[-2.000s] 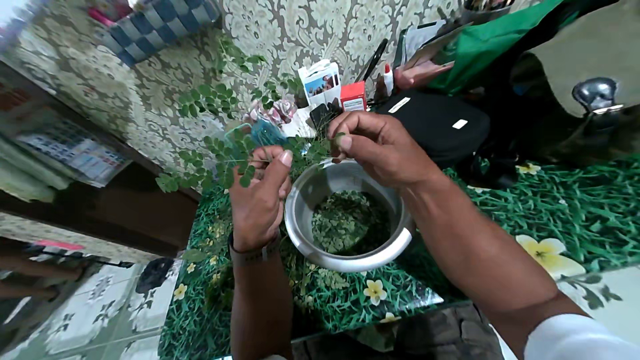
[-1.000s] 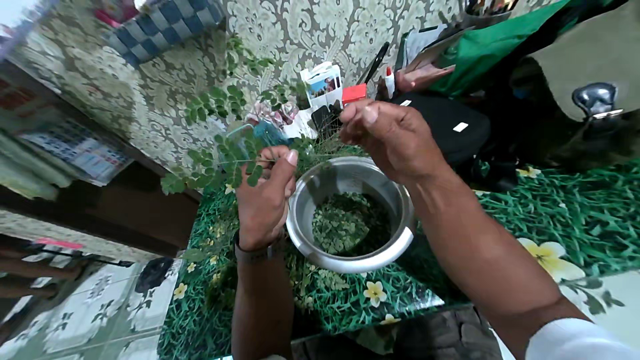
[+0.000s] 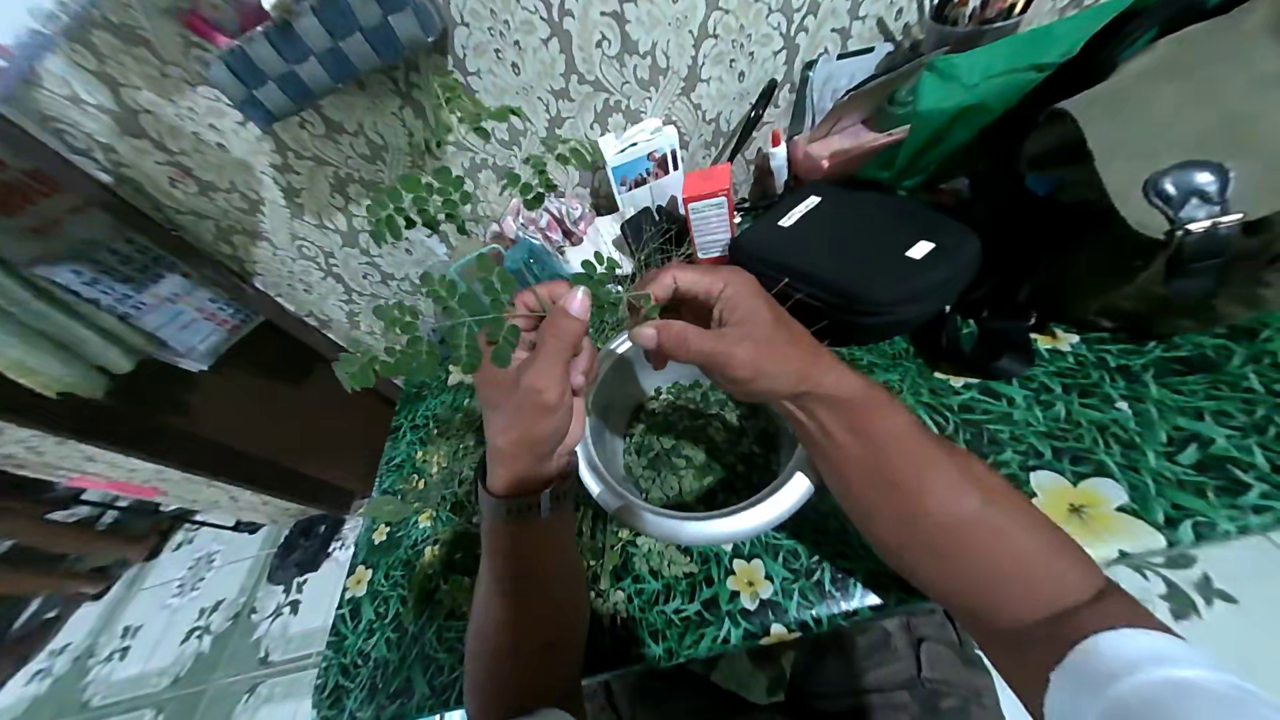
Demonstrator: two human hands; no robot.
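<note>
My left hand (image 3: 540, 375) grips a leafy green sprig (image 3: 455, 310) between thumb and fingers; its small rounded leaves spread out to the left. My right hand (image 3: 725, 335) is just to the right, above the pot, with thumb and fingertips pinched on a small leafy bit of stem. Below both hands a silvery metal pot (image 3: 700, 528) stands on the table and holds a heap of small green leaves (image 3: 690, 450). Thin bare stems (image 3: 660, 245) show behind the right hand. More leafy sprigs lie on the table left of the pot.
The table has a grass-and-flower patterned cover (image 3: 1130, 430). Behind the pot are a red and white box (image 3: 709, 215), a black zippered case (image 3: 860, 255) and a green bag (image 3: 990, 90). An olive bag with a buckle (image 3: 1180, 120) stands at right. A woven basket (image 3: 325, 50) is at upper left.
My right hand was higher and farther from the left hand one second ago; it has come down beside the left fingertips. The left hand has stayed nearly in place, holding the sprig.
</note>
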